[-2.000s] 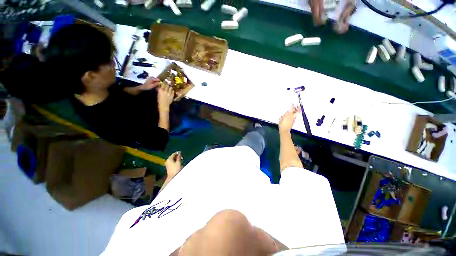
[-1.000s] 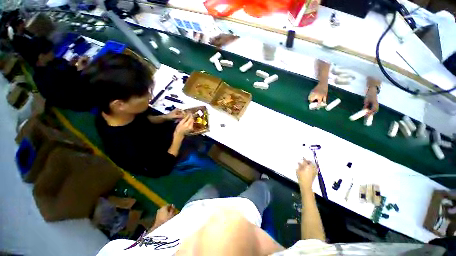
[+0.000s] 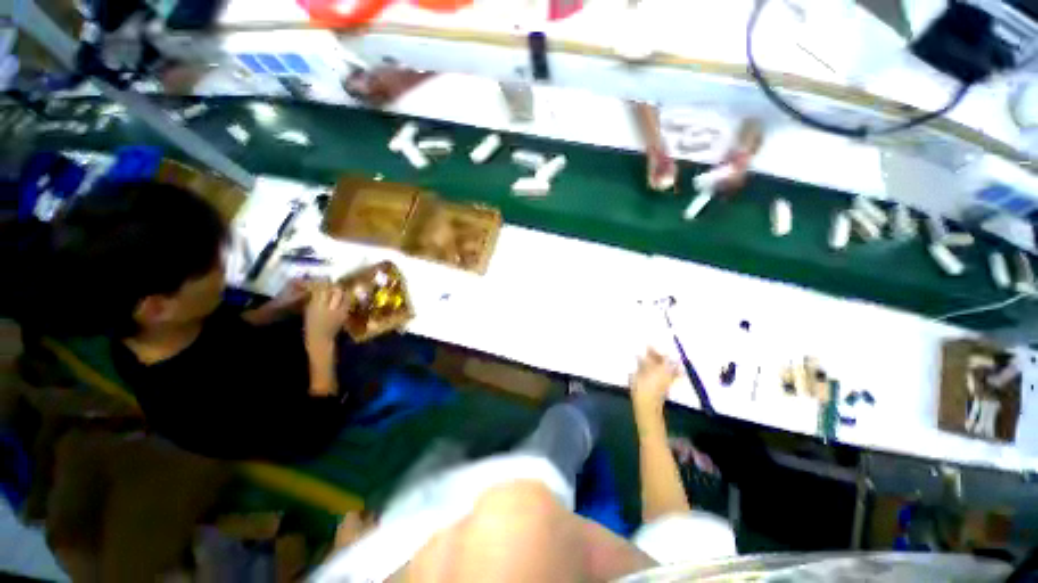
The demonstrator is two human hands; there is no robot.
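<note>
My right hand point(image 3: 655, 378) is over the front edge of the white bench point(image 3: 546, 279), just left of the hammer point(image 3: 690, 362). Its fingers are bent and blurred; whether they hold something cannot be told. My left hand point(image 3: 354, 526) is low at the left beside my body, small, blurred and partly hidden. The hammer lies on the bench with its head away from me. Right of it lie small black parts point(image 3: 728, 372), a thin pale stick point(image 3: 756, 383), tan parts point(image 3: 806, 378) and small green pieces point(image 3: 830, 412).
A person in black point(image 3: 216, 364) sits at left, hands at a small box point(image 3: 376, 301). Open cardboard boxes point(image 3: 455, 235) stand behind. White oval cases point(image 3: 781, 218) lie on the green belt point(image 3: 615, 222), where another person's hands point(image 3: 734, 165) reach in. A parts box point(image 3: 979, 387) stands at right.
The view has swung, blurring the picture; the bench scene now sits further left than one second ago. My right hand stays near the hammer. The opposite person's hands have moved closer together.
</note>
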